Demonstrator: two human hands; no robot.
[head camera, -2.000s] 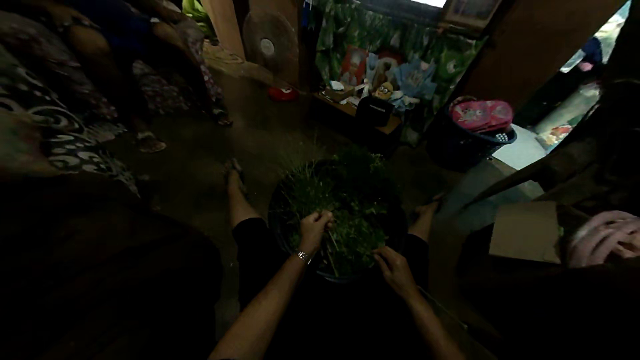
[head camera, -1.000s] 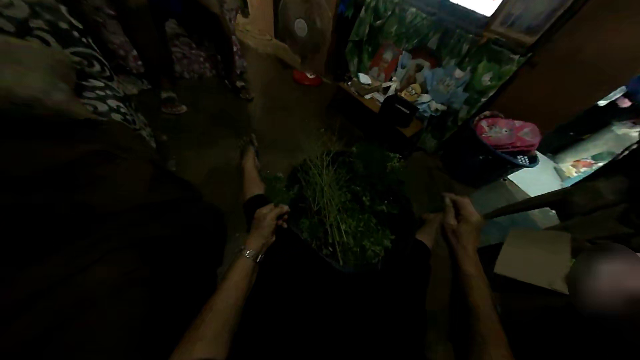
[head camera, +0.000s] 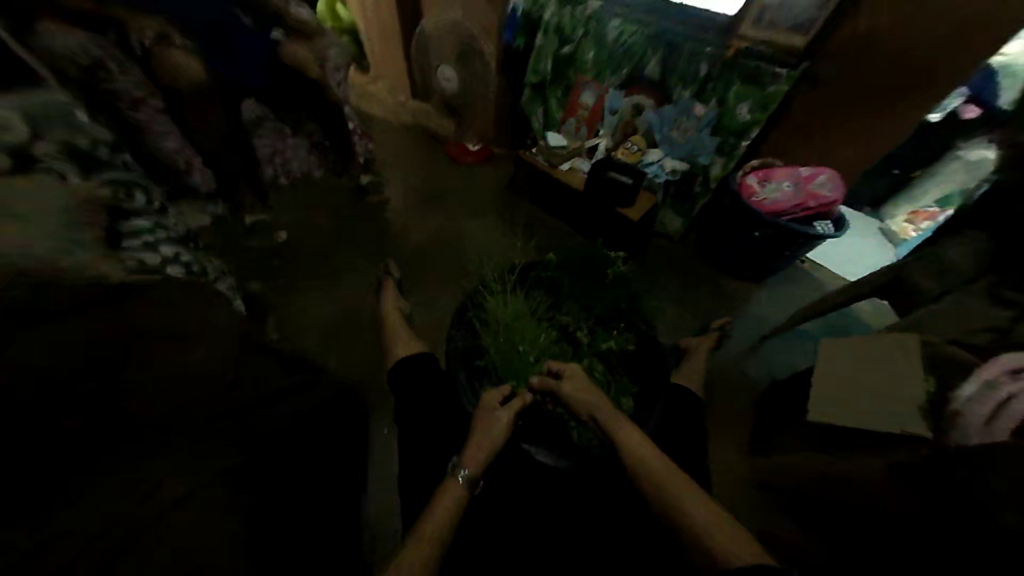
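Observation:
A large dark round tub (head camera: 544, 448) stands between my legs, heaped with leafy green stems. My left hand (head camera: 498, 416), with a metal-banded watch at its wrist, is over the near side of the tub. Its thumb and fingers pinch the lower end of a bunch of thin green stems (head camera: 516, 328). Touching or almost touching it, my right hand (head camera: 570, 388) has its fingertips bent together at the same stem ends. The bunch fans away from me over the leaves. Dim light hides what exactly lies between the right fingertips.
My bare feet flank the tub. Ahead are a standing fan (head camera: 452, 76) and a low wooden table (head camera: 560, 172) with papers and toys. A dark basket (head camera: 764, 240) holding a pink bag and a cardboard piece (head camera: 870, 384) are at right. A person's legs (head camera: 172, 72) show upper left.
One second ago my hands were apart on either side of the tub; now they meet over its near side. The loose stems that lay across the leaves are now held as a bunch.

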